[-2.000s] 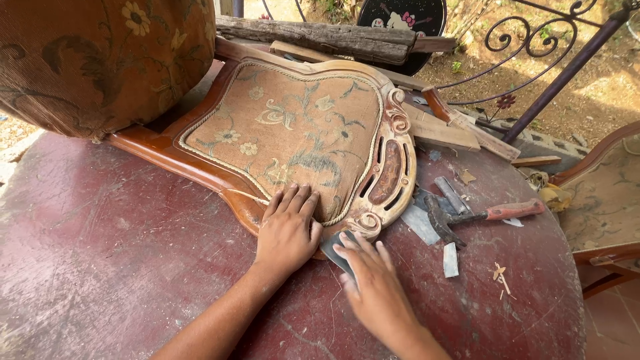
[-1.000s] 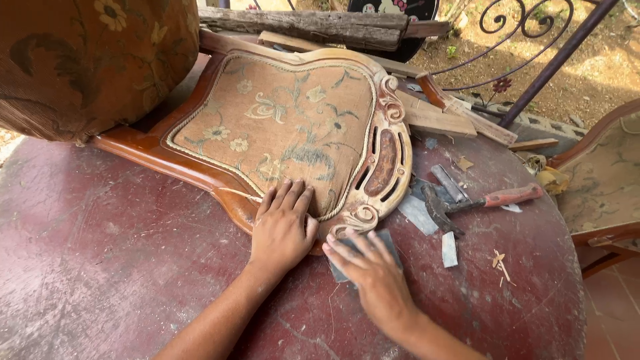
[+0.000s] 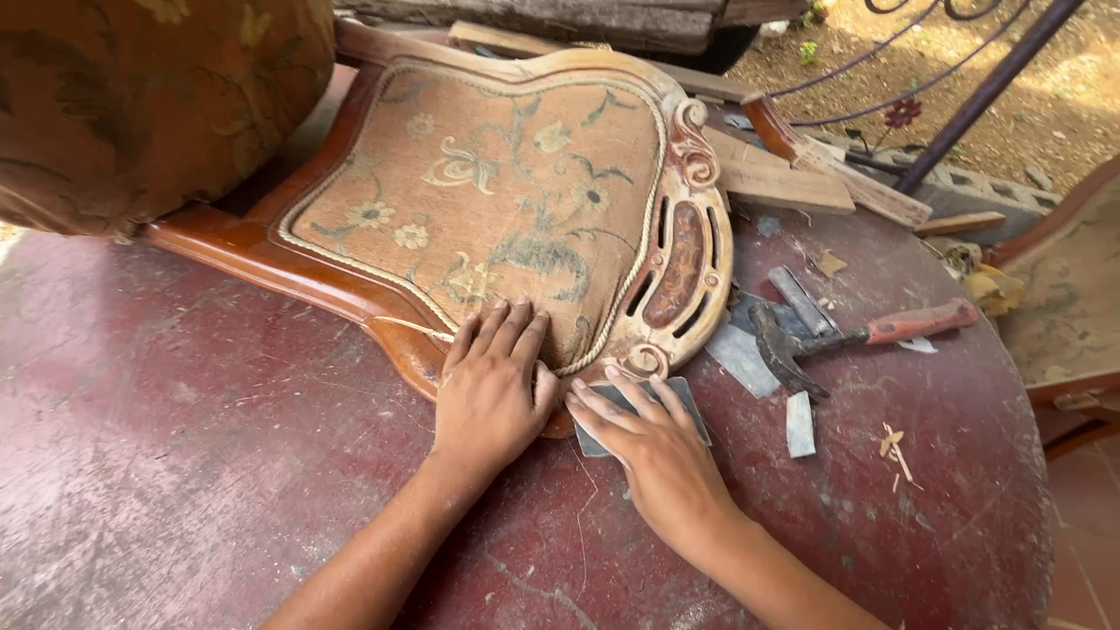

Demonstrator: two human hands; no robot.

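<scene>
An upholstered wooden chair (image 3: 490, 175) lies with its backrest on a round red table. Its carved crest rail (image 3: 713, 254) is pale, bare-looking wood, while the side rail (image 3: 271, 271) is glossy brown. My left hand (image 3: 494, 385) rests flat, fingers spread, on the lower corner of the floral fabric and the frame. Under the fingers of my right hand (image 3: 652, 437) is a dark grey sheet of sandpaper (image 3: 691, 407), against the frame's corner beside the carved scroll (image 3: 643, 360). White dust coats those fingers.
On the red table (image 3: 219, 437), a claw hammer (image 3: 814, 346) lies right of the chair beside a metal piece (image 3: 801, 300) and sandpaper scraps (image 3: 744, 359). Wood strips (image 3: 779, 179) lie behind the crest rail. Another upholstered chair (image 3: 1067, 289) stands at the right; a metal railing (image 3: 989, 96) rises behind.
My right hand has shifted a little along the frame's corner, and the sandpaper under it shows more than two seconds ago. My left hand stays on the chair's corner.
</scene>
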